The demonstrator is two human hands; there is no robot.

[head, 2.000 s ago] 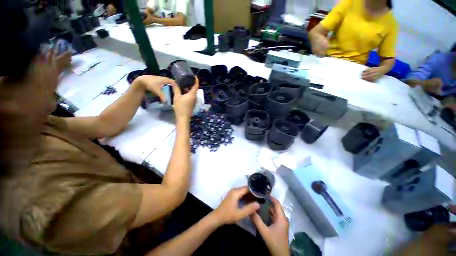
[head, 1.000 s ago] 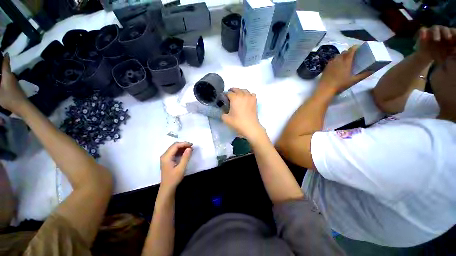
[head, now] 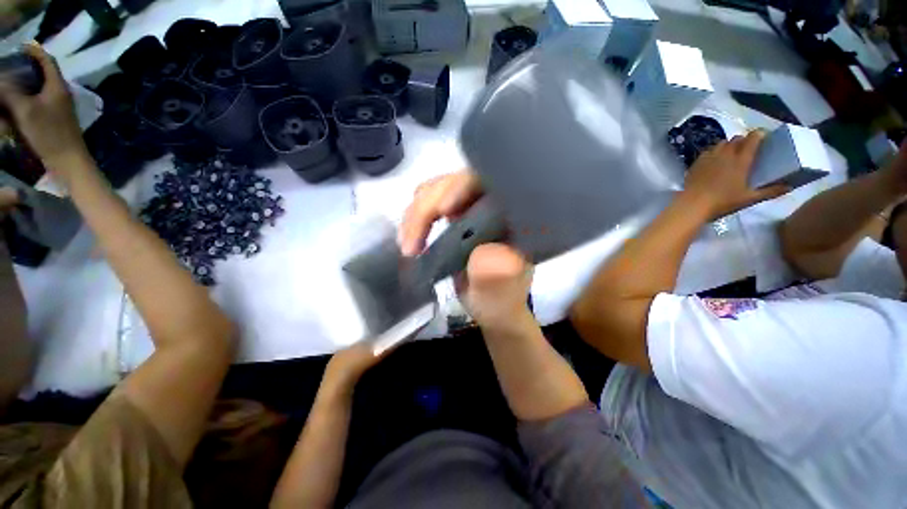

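A grey handheld fan (head: 572, 149) is raised close to the camera, large and blurred, its smooth rounded head at the upper right and its handle slanting down left. My right hand (head: 495, 283) grips the handle, with fingers on its far side. My left hand (head: 353, 366) holds a blurred grey retail box (head: 380, 273) from below, near the front table edge. The box's white end or flap faces down toward me. The handle's lower end overlaps the box in view; I cannot tell whether it is inside.
Black cup-shaped housings (head: 298, 129) and a heap of small black fittings (head: 214, 209) lie at left. Upright retail boxes (head: 668, 84) stand at the back right. A person's arm (head: 129, 258) is at left. A person in white (head: 766, 348) holds a box at right.
The fan has risen from the table toward the camera in my right hand. My left hand, without a box before, now holds a retail box. The person at right still holds a box.
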